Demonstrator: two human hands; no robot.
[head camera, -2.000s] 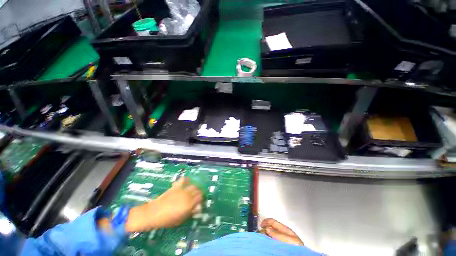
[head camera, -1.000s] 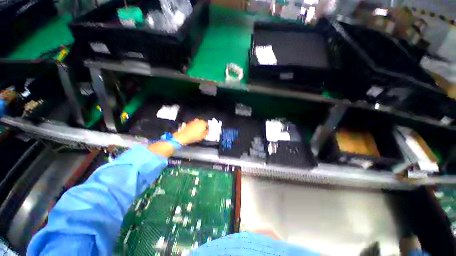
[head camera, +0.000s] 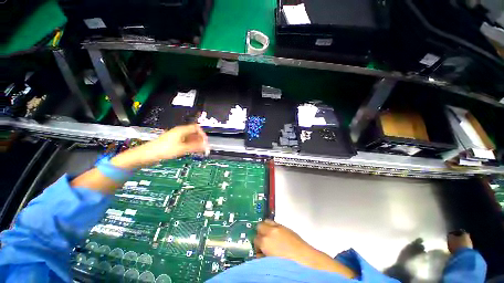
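A green circuit board (head camera: 188, 204) lies in front of me with white connectors and other small parts on it, a reddish-brown rail (head camera: 271, 188) along its right side. My left hand (head camera: 188, 141), a blue band on its wrist, is above the board's far edge, just in front of the tray of white connectors (head camera: 237, 118). Its fingertips are pinched on a small whitish piece, likely a white connector, slightly blurred. My right hand (head camera: 276, 239) is at the board's right edge by the rail, fingers curled; whether it holds anything is hidden.
Right of the white connectors are blue components (head camera: 255, 126), grey-black parts (head camera: 288, 135) and a cardboard-lined box (head camera: 403, 126). A whitish tape roll (head camera: 257, 42) sits on the upper shelf. Another person's hand (head camera: 458, 241) is at the lower right, beyond the metal surface (head camera: 353, 210).
My left hand has come back from the white connector tray towards the board's far edge. My right hand now shows at the board's right side. The view has tilted down.
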